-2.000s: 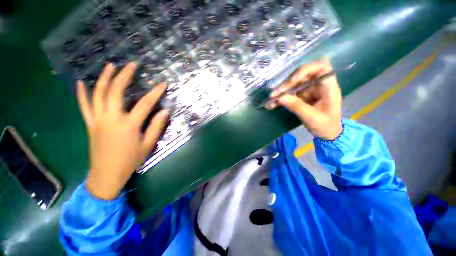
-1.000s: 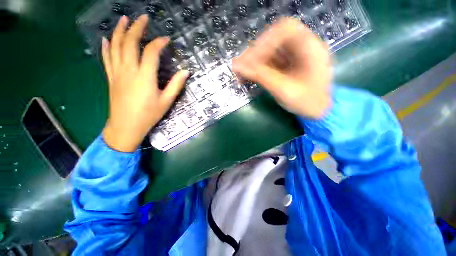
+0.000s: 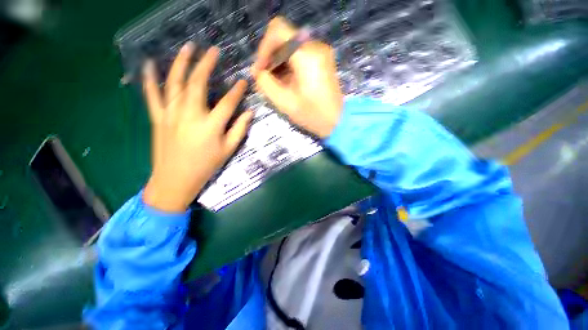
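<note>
A clear, shiny blister tray (image 3: 400,55) with rows of dark round units lies across the top middle; the picture is blurred, so single units are hard to tell apart. My left hand (image 3: 187,126) is bare and rests with fingers spread on the left part of the tray, holding nothing. My right hand (image 3: 300,87) is over the middle of the tray, close to my left fingertips, and grips dark tweezers (image 3: 287,53) between thumb and fingers. The tips of the tweezers and any part at them cannot be made out.
A smartphone (image 3: 66,188) lies left of the tray on the green bench mat (image 3: 277,200). A second greyish tray (image 3: 558,9) is cut off at the top right corner. A yellow floor line (image 3: 535,145) runs beyond the bench at right.
My right hand has moved left from the tray's near right edge to its middle, still with the tweezers. My left hand stays spread on the tray. The camera view has shifted.
</note>
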